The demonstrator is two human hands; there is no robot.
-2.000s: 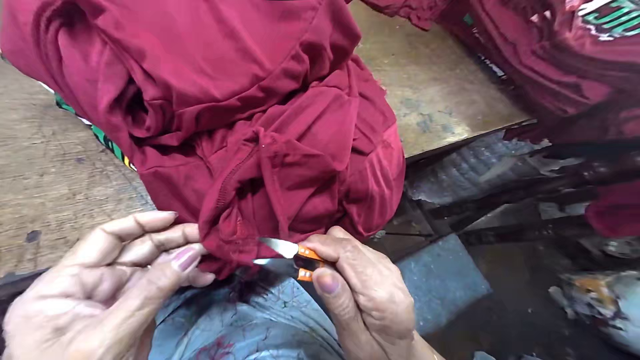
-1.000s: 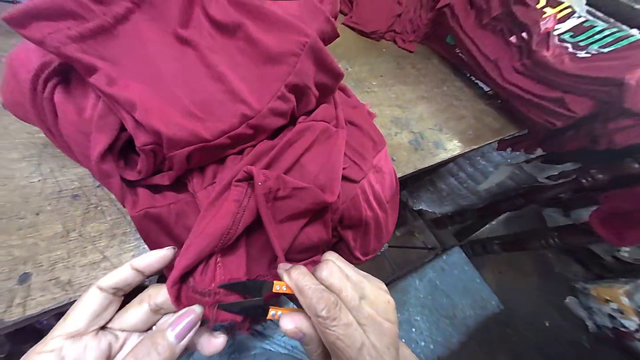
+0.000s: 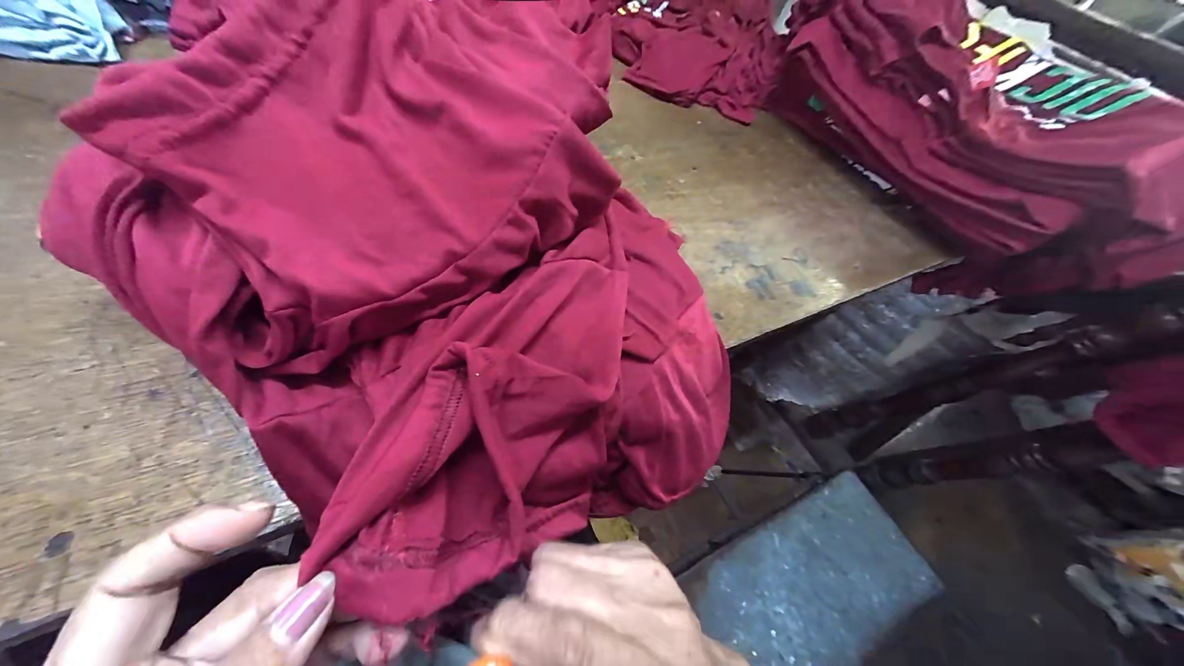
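Note:
A dark red knit garment [image 3: 370,222] lies bunched over the table edge, its seamed lower corner hanging toward me. My left hand [image 3: 213,601] pinches that corner between thumb and fingers, at the bottom left. At the bottom centre, my right hand [image 3: 601,610] is closed, slightly blurred, beside the garment's lower edge. A bit of the orange handle of the thread snips [image 3: 492,660] shows under its fingers; the blades are hidden. Loose dark threads hang between my hands.
The worn wooden table [image 3: 740,213] carries a stack of dark red printed fabric pieces [image 3: 971,148] at the right and light blue cloth [image 3: 55,28] at the far left. Below its edge are dark bars and a grey-blue panel [image 3: 819,583].
The snips' blades, visible at the cloth's edge earlier, are now out of sight beneath my right hand. My left hand keeps its pinch on the garment. The view has shifted somewhat.

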